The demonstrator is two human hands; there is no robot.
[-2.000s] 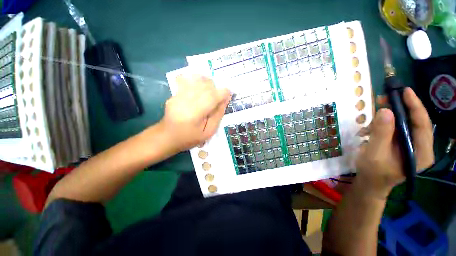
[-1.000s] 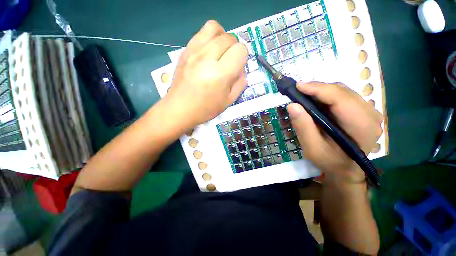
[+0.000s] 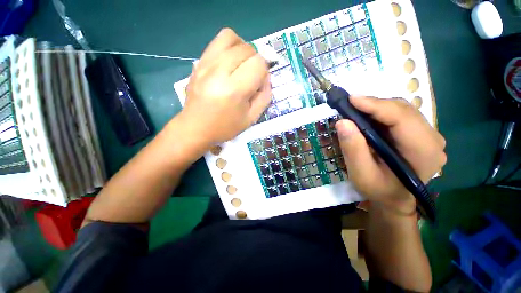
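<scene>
A white tray (image 3: 227, 210) with round tan holes along both short sides holds green-striped panels (image 3: 288, 163) of small silvery and dark rectangles. My left hand (image 3: 228, 91) is closed on a thin pale solder wire (image 3: 143, 55) over the upper left panel; the wire runs in from the left. My right hand (image 3: 394, 146) holds a black soldering iron (image 3: 371, 134) like a pen. Its pointed tip is over the upper panels, near the green strip between the blocks. Whether the tip touches a board cannot be told. My left hand hides part of the tray's left side.
Stacked trays (image 3: 71, 120) stand at the left, with a black glossy slab (image 3: 118, 100) beside them. A white cap (image 3: 487, 20) and a black box (image 3: 505, 74) are at the upper right. A blue stool (image 3: 491, 252) and a red object (image 3: 64, 222) are lower down.
Since two seconds ago, my right hand has brought the iron from the tray's right side to over the upper panels. In the last second, my left hand and the tip have moved slightly left and right respectively.
</scene>
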